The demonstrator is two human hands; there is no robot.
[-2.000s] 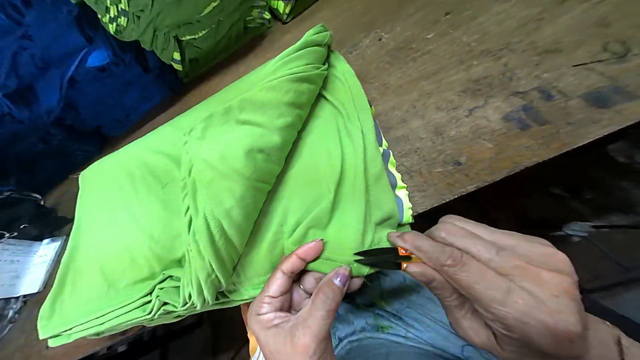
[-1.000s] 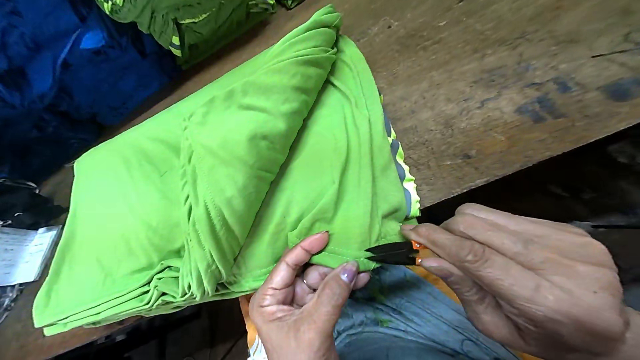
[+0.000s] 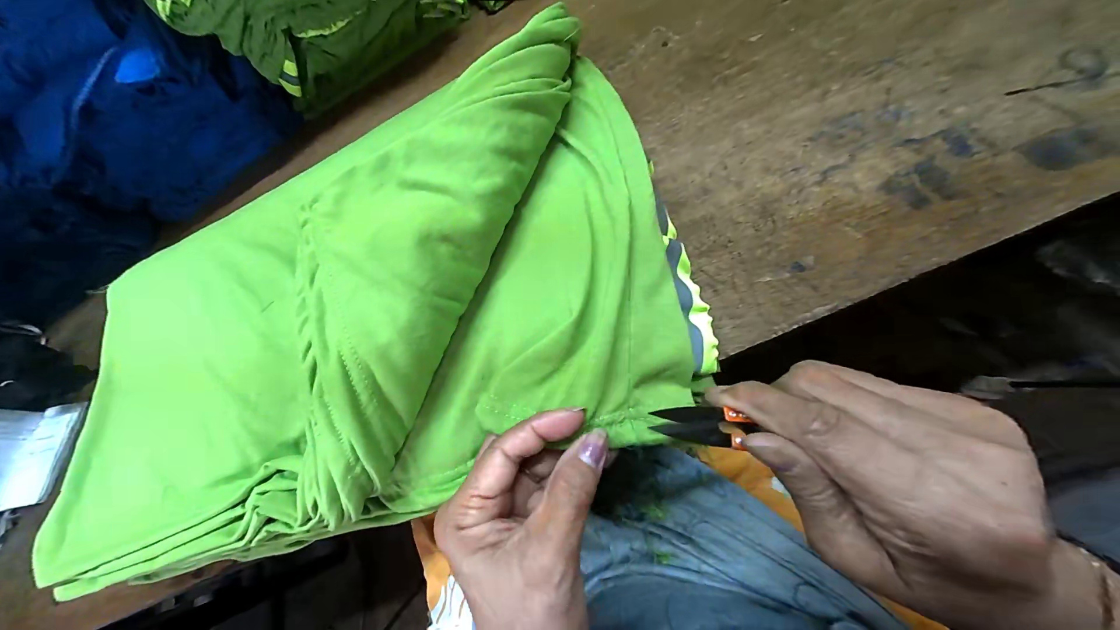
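Note:
A stack of folded lime-green fabric garments (image 3: 420, 227) lies across the wooden table's edge, one layer folded back diagonally. My left hand (image 3: 534, 516) pinches the stitched hem at the near edge between thumb and index finger. My right hand (image 3: 910, 490) holds small thread snips (image 3: 700, 426) with dark blades and orange on the handle. The blades are parted, and their tips are at the hem, just right of my left thumb. A strip of grey and yellow trim (image 3: 687, 297) shows along the right side of the stack.
The wooden table (image 3: 831, 157) bears dark stains. Blue fabric (image 3: 114, 131) is heaped at upper left, with darker green garments (image 3: 350, 52) beside it. White paper with writing (image 3: 35, 455) lies at the left edge. Blue cloth (image 3: 700, 542) with green lint covers my lap.
The snips remain at the hem, with my left hand pinching close by. Nothing has plainly been taken hold of or let go.

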